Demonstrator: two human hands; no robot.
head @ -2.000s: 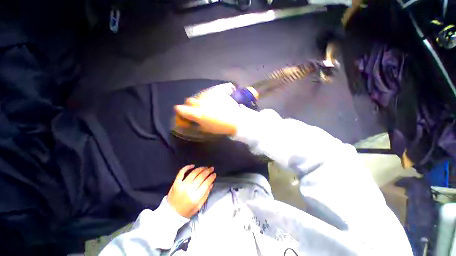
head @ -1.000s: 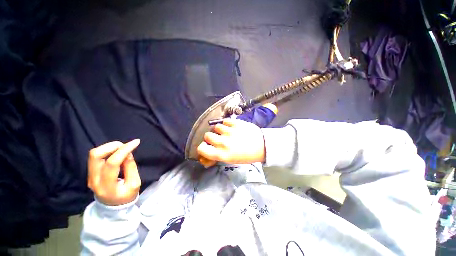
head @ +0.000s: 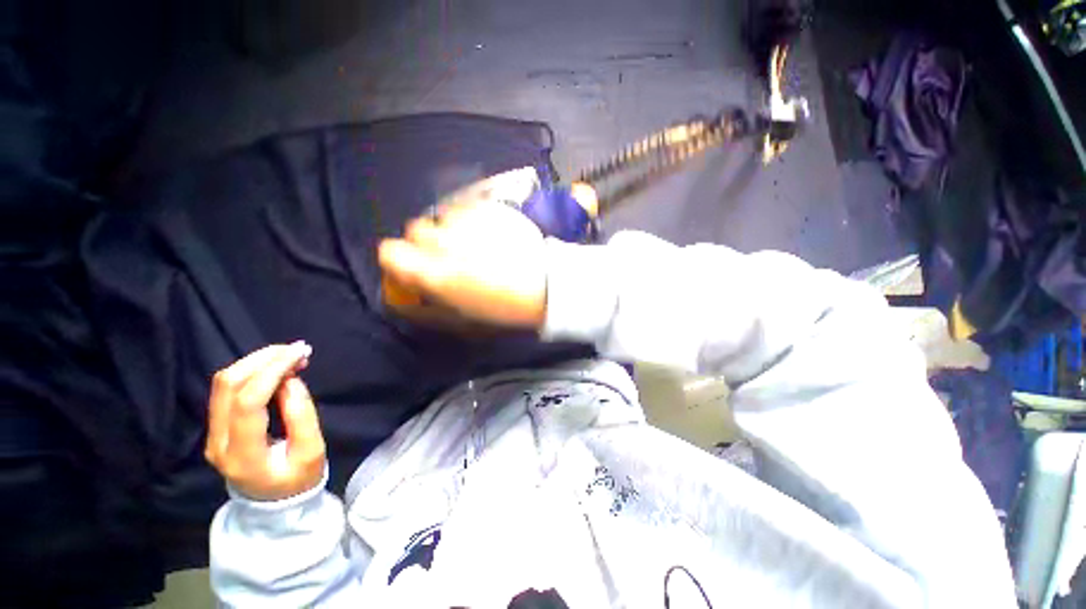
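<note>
My right hand (head: 470,268), blurred, is closed around the handle of the steam iron (head: 557,214), whose dark blue wrapping and orange end show beside the hand. The soleplate is mostly hidden under the hand. The iron is over the dark garment piece (head: 286,226), which lies partly creased in front of me. My left hand (head: 264,416) is near the cloth's lower part, thumb and fingers curled close together. A tiny pale spot shows at the fingertips; I cannot tell what it is.
Ribbed tan-brown hoses (head: 667,149) run from the iron to a knot at upper right. A crumpled purple-navy cloth bundle (head: 911,107) lies right of them. The dark garment pile (head: 72,357) is at left. A blue object (head: 1034,363) shows at the right.
Over the last second, my right hand and the iron have moved up and left over the cloth. The pale rectangular patch on the cloth no longer shows. My left hand has barely moved.
</note>
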